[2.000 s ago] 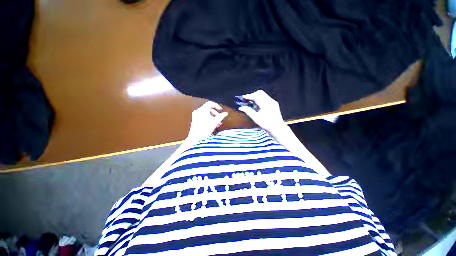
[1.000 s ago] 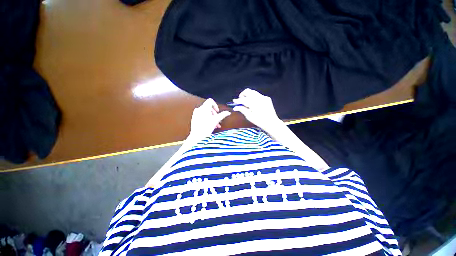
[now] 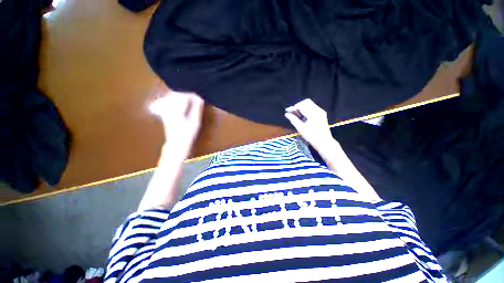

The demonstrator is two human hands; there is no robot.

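Note:
A black dress [image 3: 248, 61] lies gathered on the table, with a puckered gathering seam above its wide flounce. Its curved hem [image 3: 243, 113] runs close to the table's front edge. My left hand [image 3: 182, 113] is at the left part of the hem, blurred and washed out by glare; whether its fingers pinch the cloth cannot be told. My right hand [image 3: 312, 119] is at the hem near the table edge, fingers curled around small dark thread snips [image 3: 299, 115], mostly hidden in the hand.
Another black garment [image 3: 33, 132] lies at the table's left. More black cloth [image 3: 409, 166] hangs over the front edge at right. A small black piece [image 3: 137, 4] is at the top. The table's yellowish edge [image 3: 110, 178] slants across. Mixed cloth [image 3: 72, 274] lies on the floor at lower left.
My hands were close together; my left hand has moved left and up along the hem, and my right hand slightly right. The dress has shifted to the left.

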